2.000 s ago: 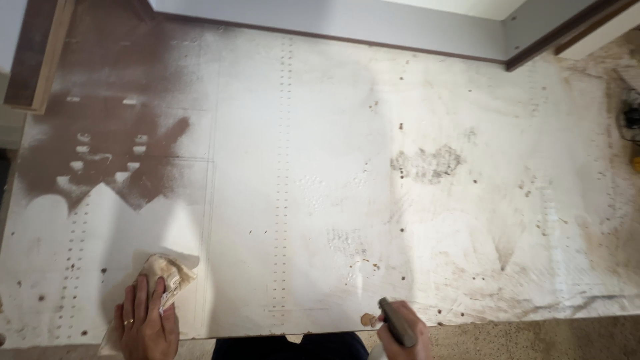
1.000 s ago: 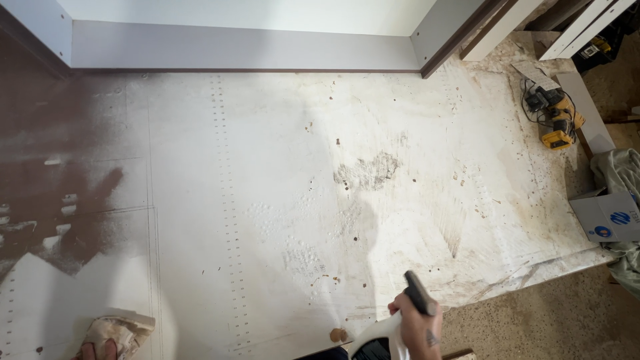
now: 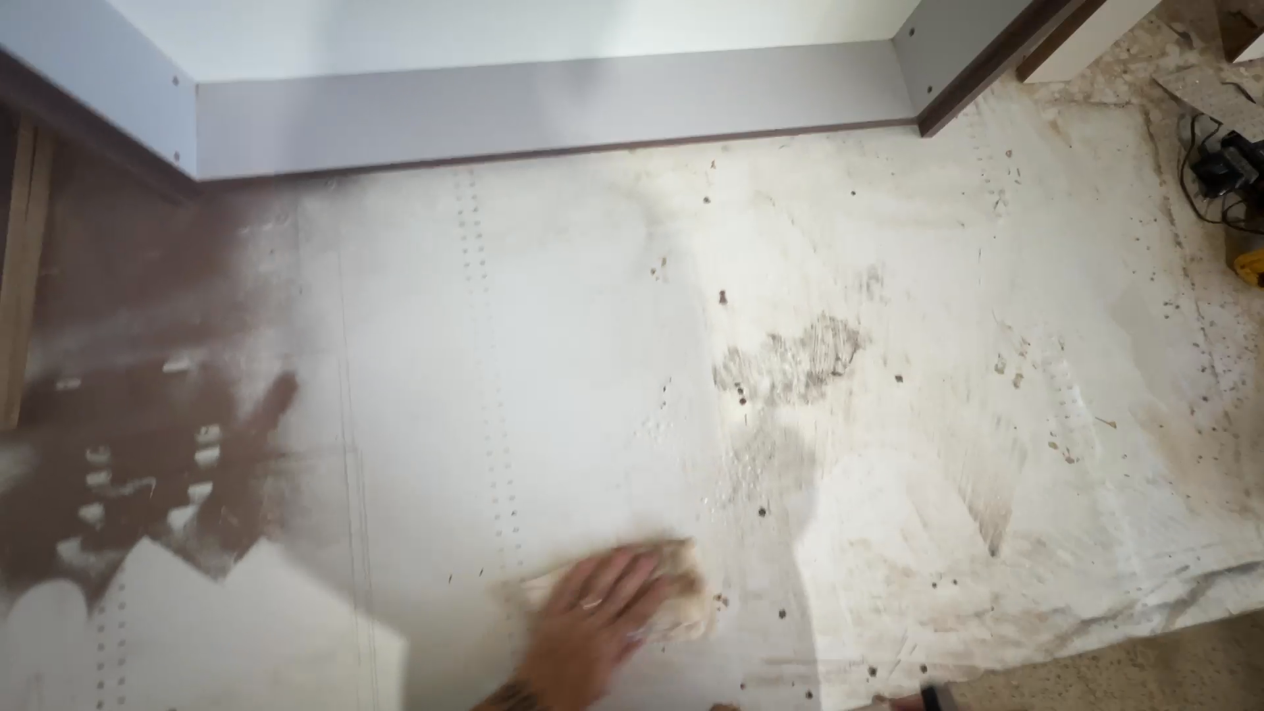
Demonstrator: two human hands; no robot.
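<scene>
My left hand (image 3: pixel 592 617) lies flat over a stained, pale cloth (image 3: pixel 686 583) and presses it on the white, worn board surface (image 3: pixel 592 395) at the lower middle. A ring is on one finger. Of my right hand (image 3: pixel 894 703), only a sliver shows at the bottom edge, beside the dark spray bottle head (image 3: pixel 936 696); its grip is mostly cut off by the frame. Rows of small holes, dark specks and a dark scuffed patch mark the board.
A grey-white cabinet frame (image 3: pixel 553 114) with dark edging stands along the far side. Brown paint (image 3: pixel 148 296) covers the board's left part. At the right edge lie a black tool with a cord (image 3: pixel 1229 168) and a yellow item (image 3: pixel 1250 267). Speckled floor (image 3: pixel 1165 662) shows at lower right.
My left hand has moved the cloth rightward across the board, from its left part to the lower middle. My right hand, earlier shown with the spray bottle, is now almost out of view.
</scene>
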